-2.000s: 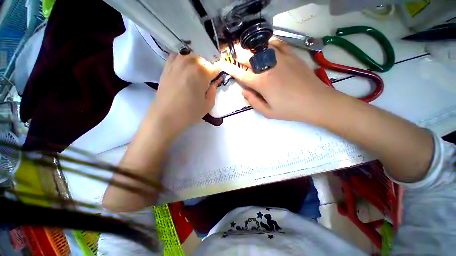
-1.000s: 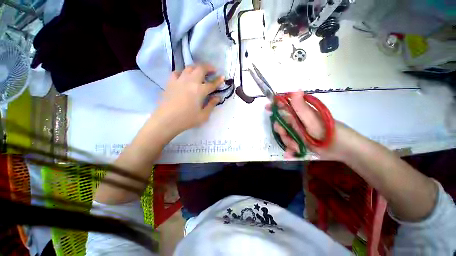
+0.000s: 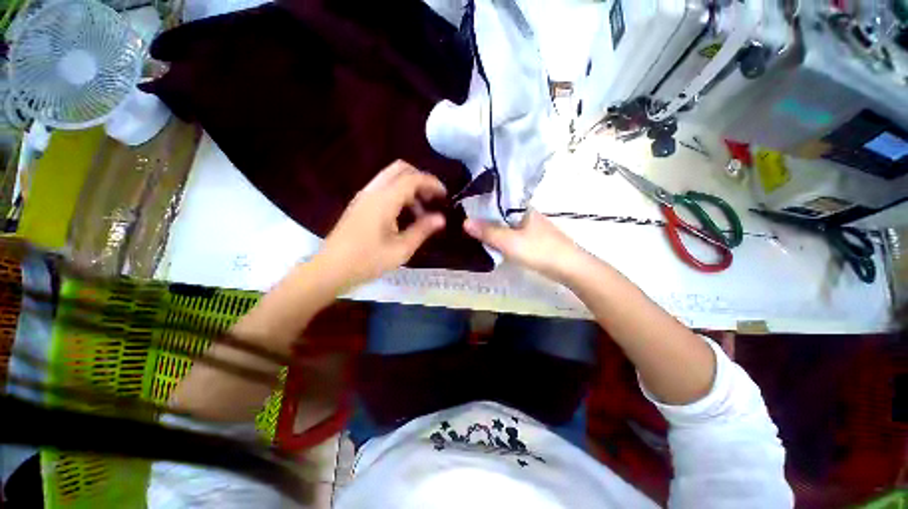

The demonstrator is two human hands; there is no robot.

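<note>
The garment piece, maroon fabric (image 3: pixel 319 109) with a pale grey-white part (image 3: pixel 513 94) and a thin black seam line, lies on the white table left of the machine. My left hand (image 3: pixel 388 219) is over the maroon cloth, fingertips bent together near a small dark flap; whether it pinches cloth is unclear. My right hand (image 3: pixel 518 239) grips the pale edge beside that flap. The red-and-green scissors (image 3: pixel 697 227) lie on the table right of my hands. The sewing machine head (image 3: pixel 687 50) stands behind them, its needle small and blurred.
A white fan (image 3: pixel 75 68) stands at the upper left. Green baskets (image 3: pixel 110 348) are below the table at left. Black-handled scissors (image 3: pixel 846 244) lie far right. A red and a yellow item (image 3: pixel 772 167) sit by the machine. Dark blurred strands cross the lower left.
The scissors have left my right hand and lie on the table. My right hand now holds the garment beside my left. The garment has been drawn away from the needle, with more maroon spread toward the front edge.
</note>
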